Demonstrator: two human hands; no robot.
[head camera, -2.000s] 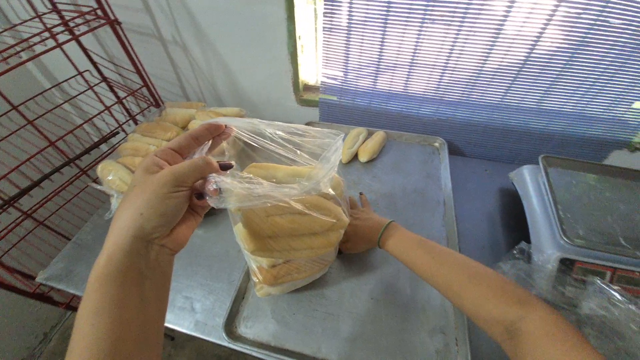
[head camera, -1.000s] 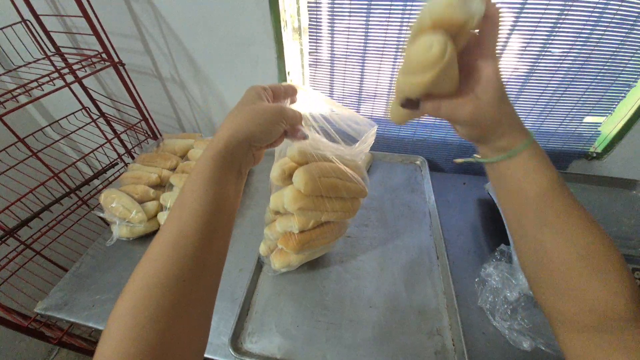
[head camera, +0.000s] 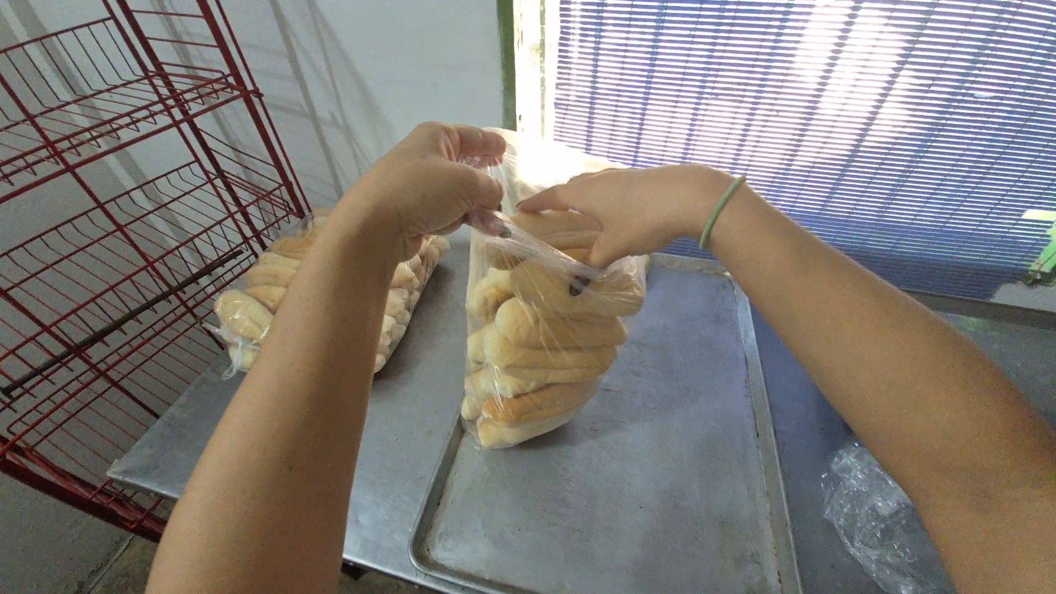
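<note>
A clear plastic bag (head camera: 536, 363) stacked with several bread rolls (head camera: 561, 353) is held upright over the left part of a metal baking tray (head camera: 767, 429). My left hand (head camera: 437, 181) pinches the rim of the bag at its upper left. Inside the bag's mouth, my right hand (head camera: 639, 210) has its fingers on the topmost rolls; a green band circles that wrist. Whether it grips a roll or only rests on it is partly hidden by the film and the rolls.
Filled bags of rolls (head camera: 264, 280) lie on the metal table (head camera: 412, 412) at the left, beside a red wire rack (head camera: 148, 206). Crumpled clear plastic (head camera: 874, 503) lies right of the tray. A blue slatted blind (head camera: 784, 124) covers the window behind.
My right hand has come down from the upper right, where it held rolls in the air, into the bag's mouth. Two rolls seen on the tray's far end two seconds ago are not visible there now.
</note>
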